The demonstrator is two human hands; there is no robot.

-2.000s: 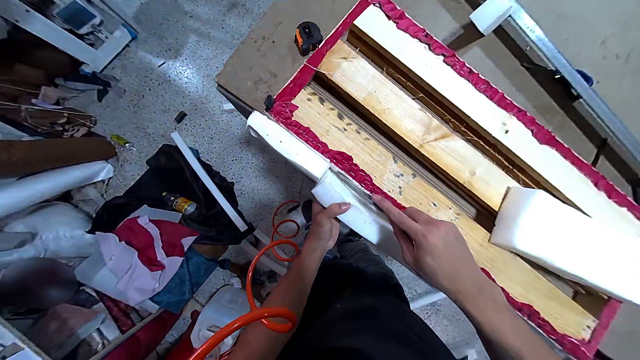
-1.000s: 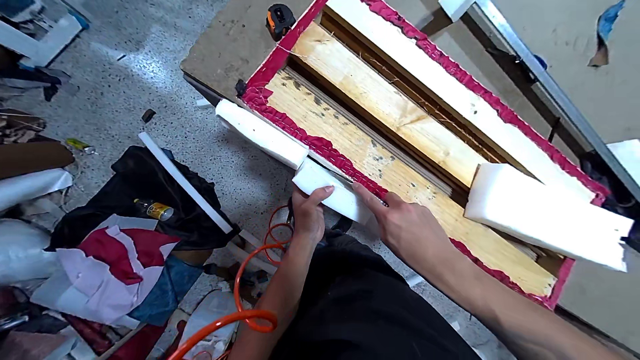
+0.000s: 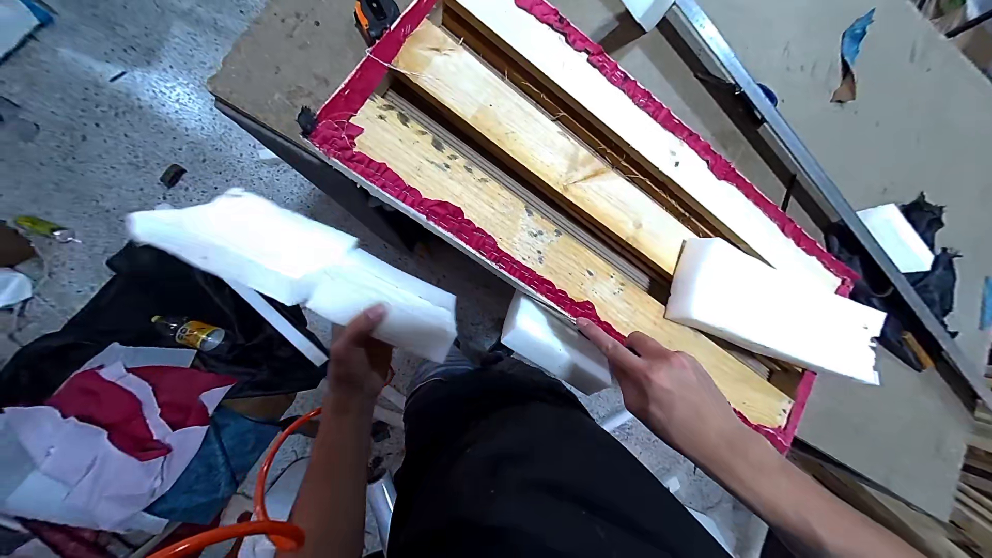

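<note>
My left hand (image 3: 360, 353) grips the near end of a long white foam piece (image 3: 248, 244), which it holds out over the floor, left of a wooden frame. Red fabric (image 3: 480, 236) is fixed along the edges of the wooden frame (image 3: 480, 186). A smaller white foam block (image 3: 554, 345) stands against the frame's near side. At that block's right end my right hand (image 3: 659, 380) touches the frame's edge with its index finger stretched out; a thin dark strip shows by the fingertip, and whether the hand holds it is unclear. Another foam block (image 3: 767, 306) lies across the frame's right part.
The frame rests on a brown board-topped table (image 3: 263, 74). An orange-and-black tape measure (image 3: 376, 17) lies by its upper left corner; a metal bar (image 3: 821, 178) runs behind. An orange hose (image 3: 267, 465), fabric scraps (image 3: 116, 411) and a plastic bottle (image 3: 194, 333) are at lower left.
My left hand has moved left, away from the frame, with the long foam piece that lay along its near side. My right hand stays by the frame's edge.
</note>
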